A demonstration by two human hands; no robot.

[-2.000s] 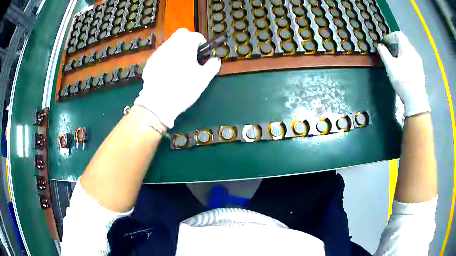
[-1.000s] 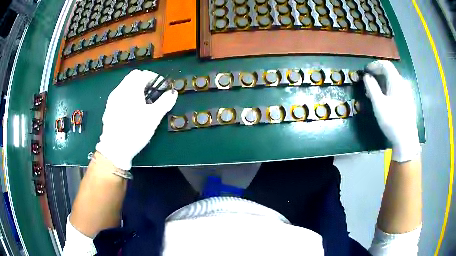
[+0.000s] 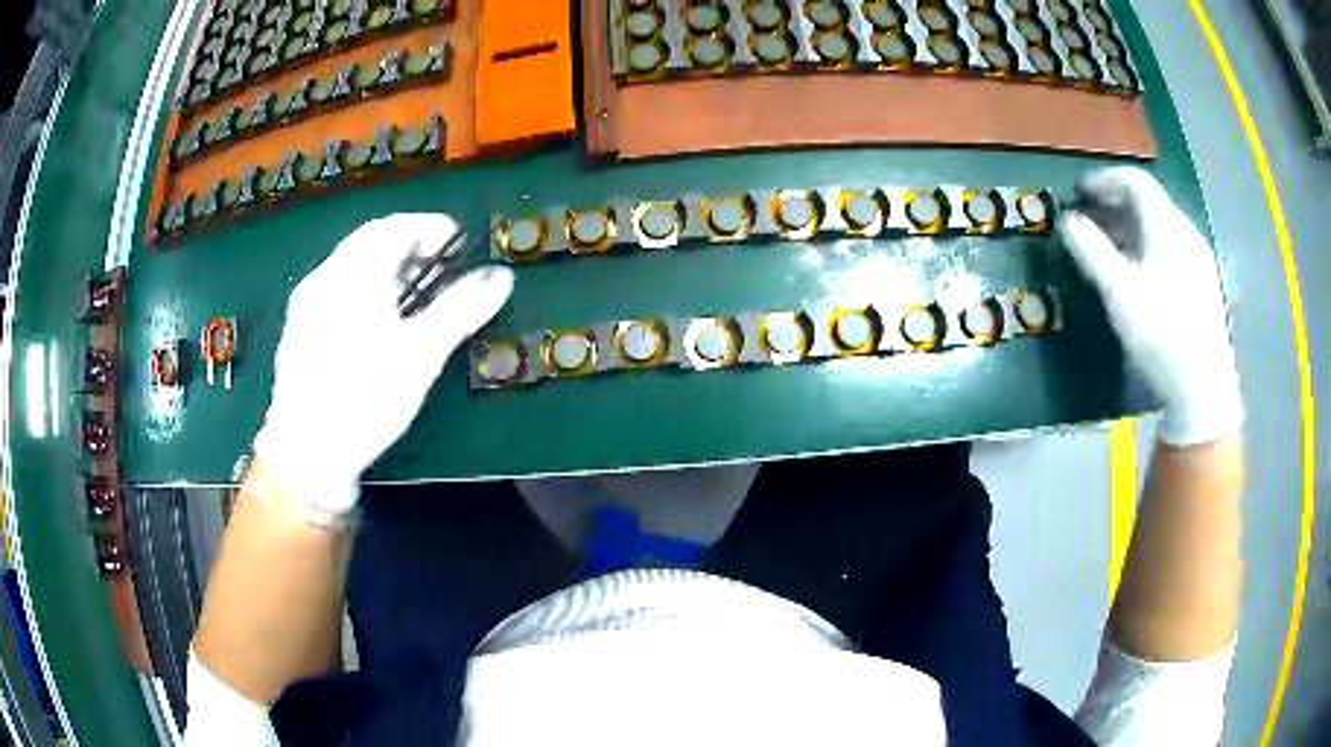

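Observation:
Two strips of dark cores with yellowish rings lie on the green mat, an upper strip [image 3: 796, 215] and a lower strip [image 3: 785, 337]. My left hand [image 3: 372, 343], in a white glove, holds dark tweezers [image 3: 431, 273] just left of the upper strip. My right hand [image 3: 1149, 299], also gloved, is beside the upper strip's right end, thumb and fingers apart, with no part seen in it. Behind, a brown-red core carrier tray [image 3: 876, 117] bears rows of cores. An orange assembly fixture [image 3: 523, 80] with core rows stands at the back left.
Two copper coils [image 3: 219, 345] with legs lie at the left of the green mat [image 3: 613, 438]. A narrow brown strip with coils [image 3: 99, 434] runs along the far left edge. The grey floor with a yellow line [image 3: 1304, 336] is at the right.
A second strip has come from the front row of the carrier tray onto the mat, behind the first. Both hands moved toward me with it, and now are just off its ends.

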